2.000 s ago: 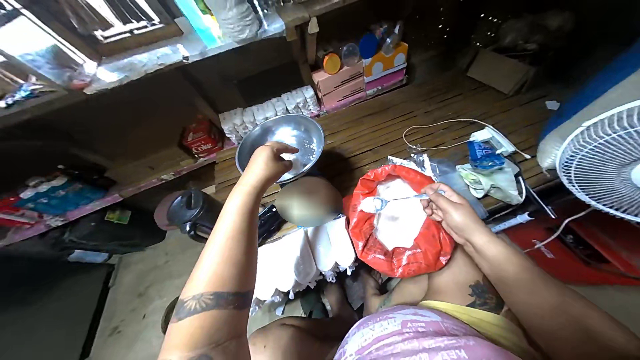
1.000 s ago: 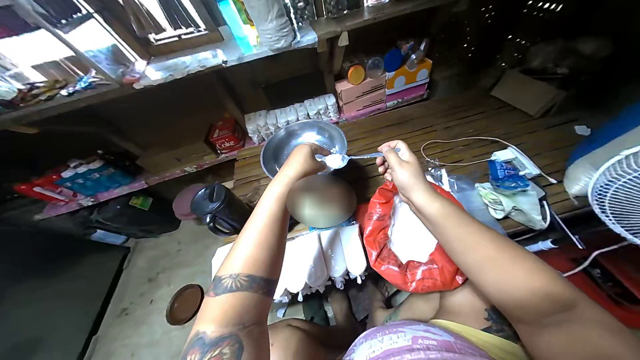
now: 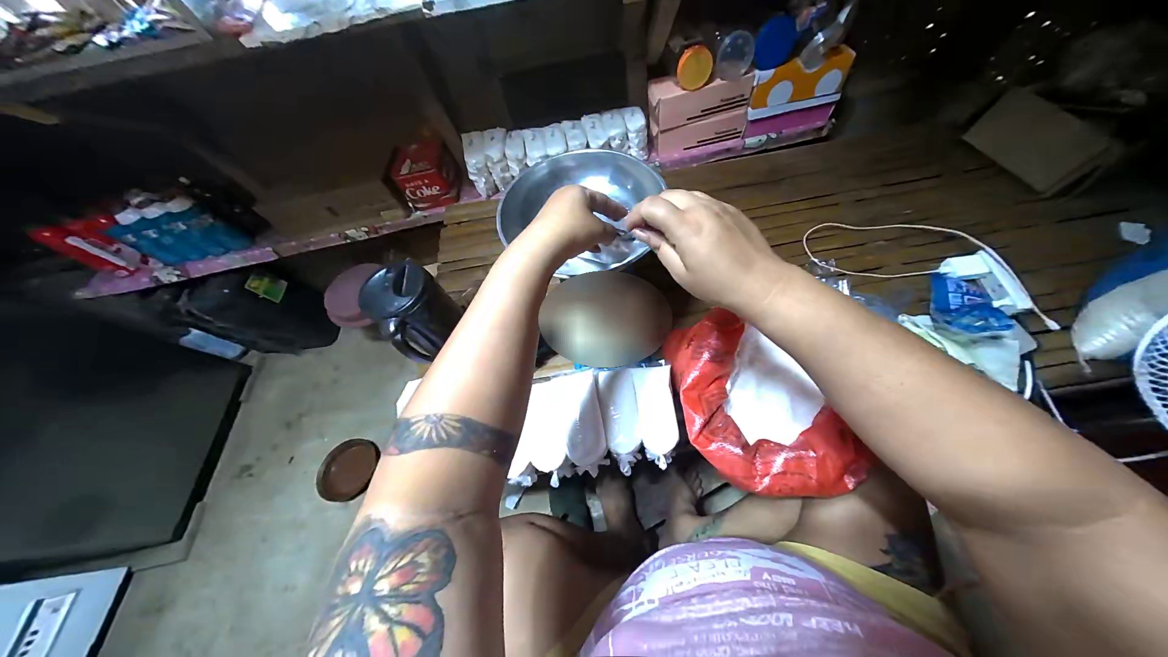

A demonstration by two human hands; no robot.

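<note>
My left hand point(image 3: 584, 219) and my right hand point(image 3: 698, 239) meet over the right part of a metal basin point(image 3: 526, 203). Their fingertips pinch something small and partly hidden between them; what it is cannot be made out now. To the right of my knees, a red plastic sack point(image 3: 707, 365) stands with its top folded back around white powder or fine grains point(image 3: 774, 388). Filled white plastic packets point(image 3: 584, 420) lie side by side left of the sack. Just below the basin is a blurred round patch point(image 3: 606, 319).
Small white packets point(image 3: 552, 146) line the shelf edge behind the basin, near a red Coke box point(image 3: 424, 175) and pink boxes point(image 3: 698, 114). A black jug point(image 3: 406, 297) stands left. A white cable point(image 3: 867, 226), plastic wrappers point(image 3: 972, 306) and a fan point(image 3: 1154, 370) are right.
My right hand has moved from the red sack to my left hand above the basin. The spoon it held between the hands one second ago is no longer clearly visible.
</note>
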